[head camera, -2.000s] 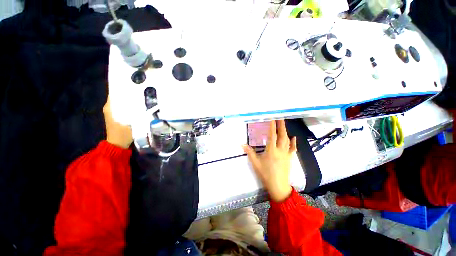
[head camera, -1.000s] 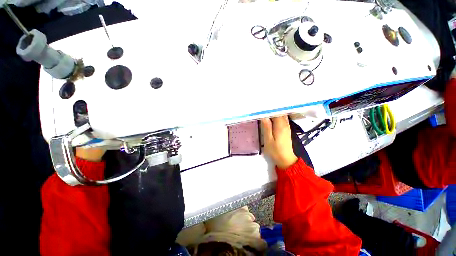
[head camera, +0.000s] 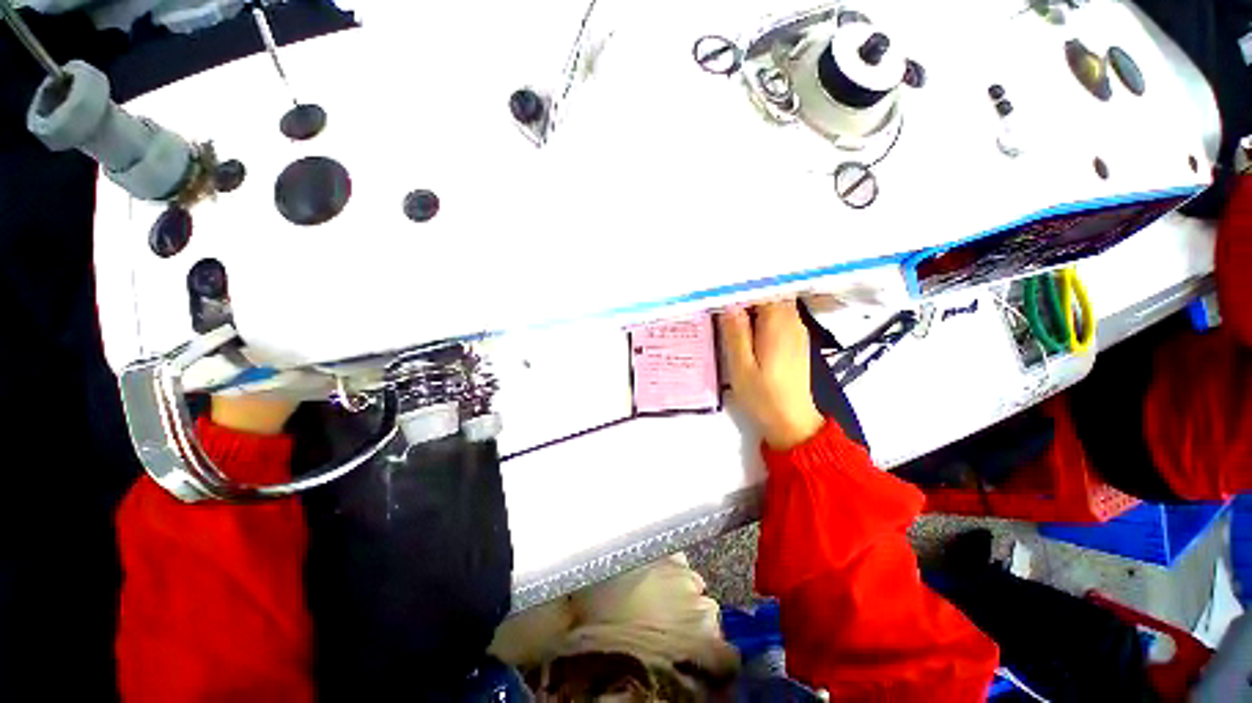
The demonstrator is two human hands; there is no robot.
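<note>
The smartphone (head camera: 674,365) lies flat on the white bed with a bright pink screen showing text lines. My right hand (head camera: 773,371) lies beside its right edge; the fingertips are hidden under the machine head (head camera: 577,234), so its grip cannot be told. Black fabric (head camera: 405,549) runs under the needle area (head camera: 439,387) and hangs over the front edge. My left hand (head camera: 254,413) shows only at the wrist, left of the fabric; the rest is hidden under the head's left end, behind the curved metal guard (head camera: 172,433).
A black strip (head camera: 833,405) lies right of my right hand, with a thin dark tool (head camera: 875,346) beyond it. Green and yellow rings (head camera: 1057,313) lie far right, below the control panel (head camera: 1050,245). Another person's red sleeve (head camera: 1197,412) and a blue bin (head camera: 1140,533) are at right.
My right hand has moved from over the phone to its right side. The screen has turned from dull to bright pink with text. My left hand has gone further under the head.
</note>
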